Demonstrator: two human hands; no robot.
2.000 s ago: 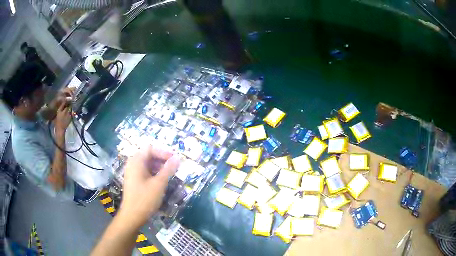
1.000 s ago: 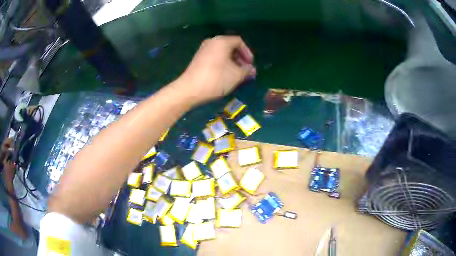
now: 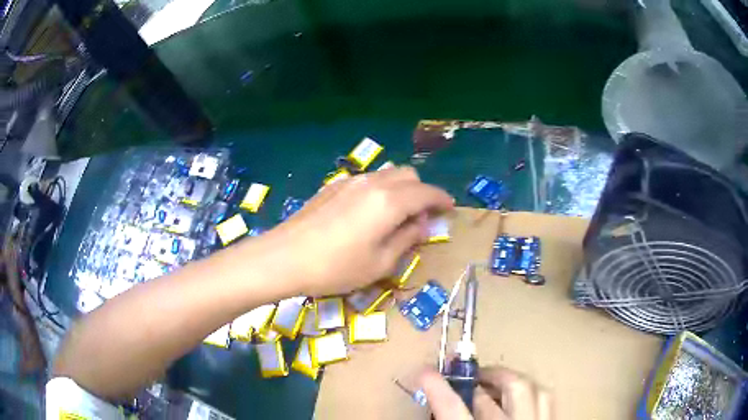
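My left hand (image 3: pixel 361 225) reaches in from the left over the battery pile. Its curled fingertips are beside a silver-white, yellow-edged battery (image 3: pixel 440 233); whether they grip anything is hidden. My right hand (image 3: pixel 492 398), cut off by the bottom edge, holds the soldering iron (image 3: pixel 467 328) by its black handle, barrel pointing up, with a thin pale arm alongside. A blue circuit board (image 3: pixel 425 304) lies just left of the barrel. Another blue board (image 3: pixel 516 255) lies right of the tip. More batteries (image 3: pixel 330 347) lie below my left forearm.
Cardboard sheet (image 3: pixel 566 353) is under the right-hand work. A black fan (image 3: pixel 664 283) with a wire guard, a grey hood (image 3: pixel 681 102) and a blue-and-yellow box (image 3: pixel 693 385) stand at right. Shiny assemblies (image 3: pixel 135 221) lie at left. A blue board (image 3: pixel 486 190) lies behind the cardboard.
My left hand has come down from the green mat to the pile. My right hand has entered at the bottom and taken hold of the iron, whose barrel has moved up and left.
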